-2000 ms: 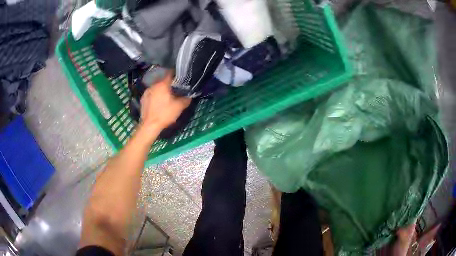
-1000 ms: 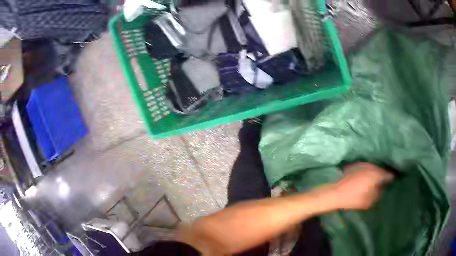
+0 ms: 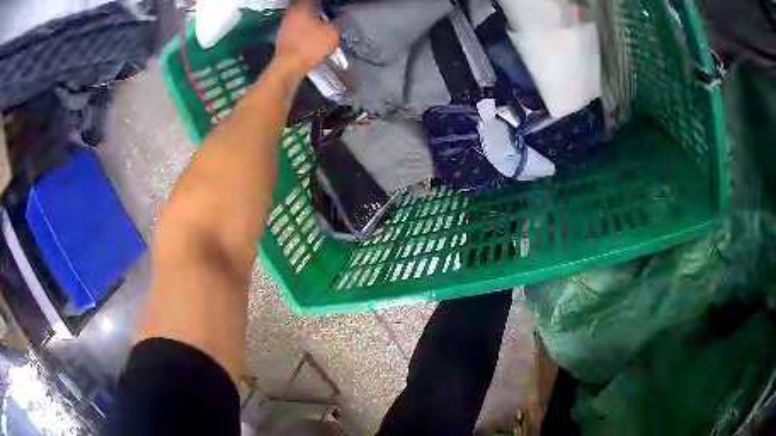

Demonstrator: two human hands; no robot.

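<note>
The green plastic crate (image 3: pixel 502 283) stands in front of me with stacks of cut pieces at its back and left. My left hand (image 3: pixel 308 41) reaches in at the back left, over a dark bundle with a white strip (image 3: pixel 330 78); whether it grips this is unclear. Grey pieces (image 3: pixel 393 152), navy patterned pieces with a pale tie (image 3: pixel 455 146) and white pieces (image 3: pixel 557 68) lie beside it. The green woven sack (image 3: pixel 596 328) is at the lower right, partly behind the crate. My right hand is not in view.
A blue bin (image 3: pixel 85 228) stands on the floor at the left. Dark quilted fabric (image 3: pixel 77 53) lies at the upper left. A thin metal frame (image 3: pixel 298 383) is near my legs, and my dark-clothed leg (image 3: pixel 455 362) is below the crate.
My left hand has gone from the crate to the sack's mouth and back into the crate. The black and white bundle it held first is out of sight. My right hand has left view.
</note>
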